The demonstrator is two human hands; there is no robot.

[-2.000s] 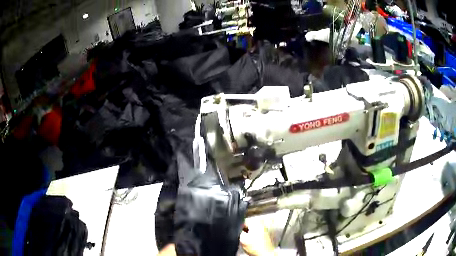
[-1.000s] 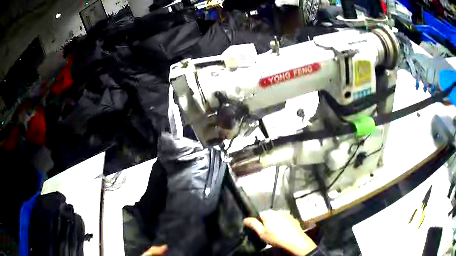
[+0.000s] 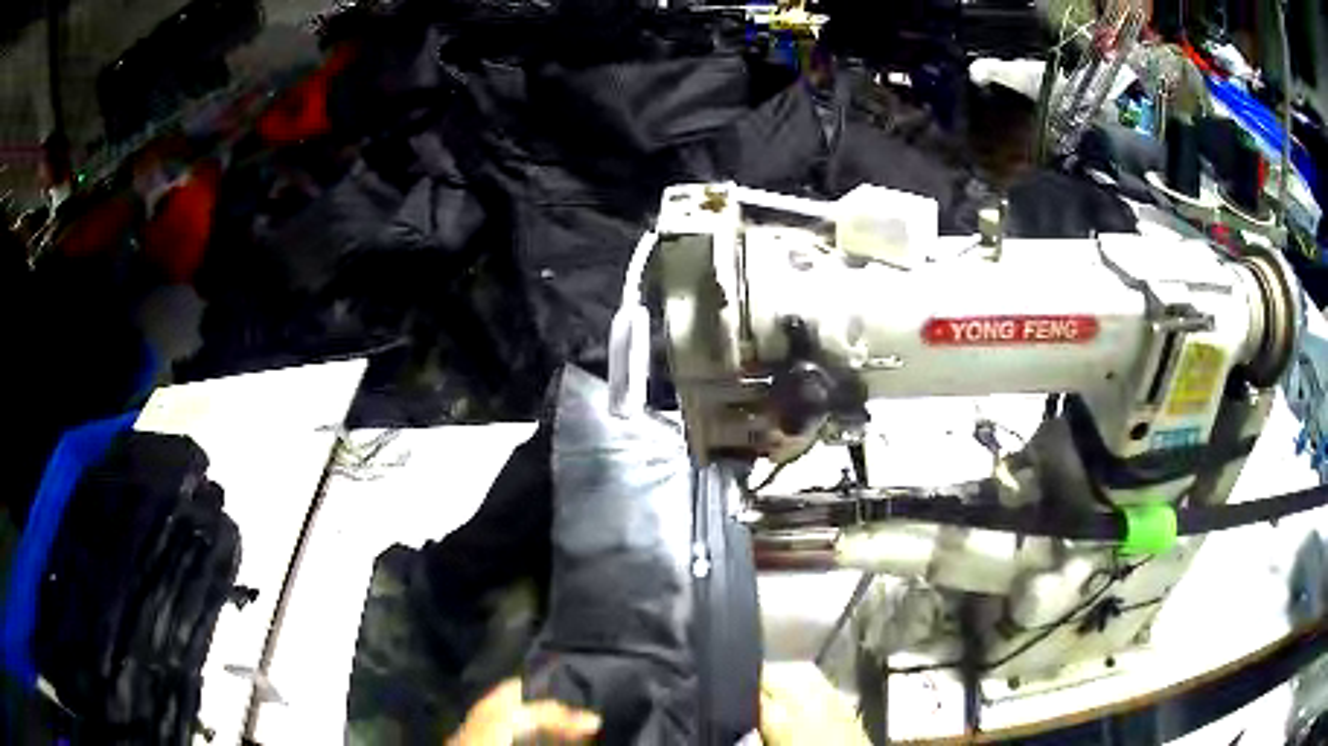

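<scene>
A black bag piece hangs from under the left end of the sewing machine head, its shiny grey-black face up and a zipper-like line along its right side. A limp dark camouflage panel spreads to its left. My left hand rests on the bag piece at the bottom edge, cut off by the picture. My right hand is at the piece's right edge, also cut off; its fingertips are unclear. Black binding tape runs along the machine arm under a green clip. The needle area is blurred.
A large heap of black bag pieces stands behind the white table. Stacked black pieces and a blue bin edge are at the left. The handwheel is at the machine's right end.
The view has shifted, so the machine appears farther right and lower. The bag piece now lies straighter, more of the camouflage panel shows at its left, and my right hand is lower in the picture.
</scene>
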